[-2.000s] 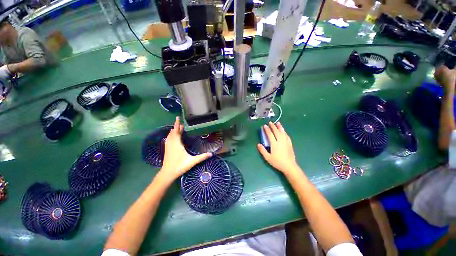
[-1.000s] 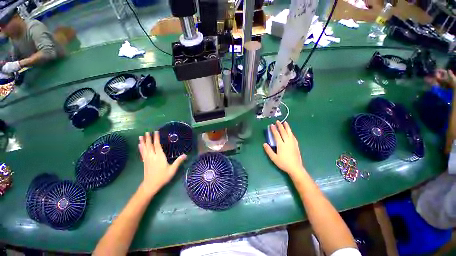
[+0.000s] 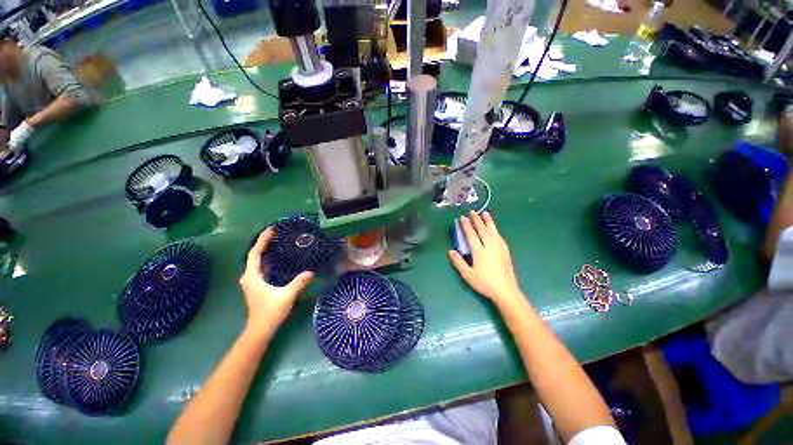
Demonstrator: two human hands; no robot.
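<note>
My left hand (image 3: pixel 274 291) has its fingers and thumb around the left and lower rim of a dark fan grille (image 3: pixel 303 243), just left of the press fixture (image 3: pixel 367 248). The fixture's orange-white round centre is uncovered. The air cylinder (image 3: pixel 342 169) and green head plate (image 3: pixel 383 207) stand above it. My right hand (image 3: pixel 489 261) lies flat with extended fingers over the small pale press switch (image 3: pixel 462 239), partly hiding it. Two overlapping grilles (image 3: pixel 357 310) lie in front of the fixture, between my hands.
More grilles lie at left (image 3: pixel 165 276), front left (image 3: pixel 100 371) and right (image 3: pixel 639 228). Copper-pink rings (image 3: pixel 595 287) lie right of my right hand. Fan bodies (image 3: pixel 161 187) stand along the far side. The guide column (image 3: pixel 423 130) and slanting frame arm (image 3: pixel 487 96) rise centrally. People are at both sides.
My left hand has moved from beside the fixture to the grille on its left, and that grille has shifted slightly towards the fixture. My right hand stays on the switch. Far-side fan bodies have moved right.
</note>
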